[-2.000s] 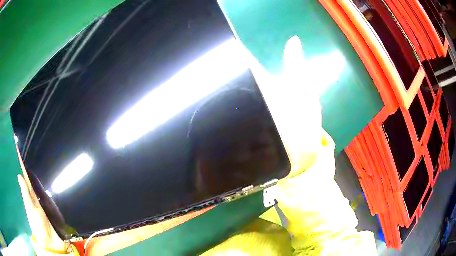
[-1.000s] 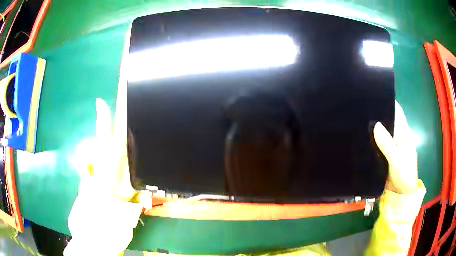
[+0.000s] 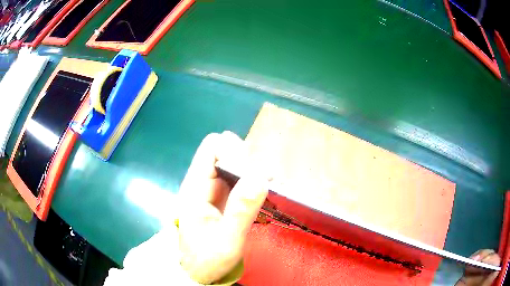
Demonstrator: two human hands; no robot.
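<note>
The laptop display assembly [image 3: 386, 228] is tilted nearly edge-on, its thin silver edge running from centre to lower right. Below that edge is a dark strip of small parts and a red surface; I cannot tell whether the red is foam or its reflection. My left hand [image 3: 223, 206], overexposed, grips the near-left end between thumb and fingers. My right hand [image 3: 483, 263] holds the other end at the lower right, partly cut off by the picture's edge. The pale-orange foam tray [image 3: 358, 167] lies beyond the assembly on the green mat.
A blue tape dispenser [image 3: 120, 106] stands at left, beside a foam tray with a screen [image 3: 47, 125]. White sheets [image 3: 19, 92] lie farther left. More orange-framed screens [image 3: 142, 25] are along the top left and at top right. A dark bin [image 3: 61, 246] is at lower left.
The assembly has turned from showing its black screen broadly to nearly edge-on, exposing the foam tray's plain surface. The view has shifted left, bringing more of the dispenser and left-side trays into sight.
</note>
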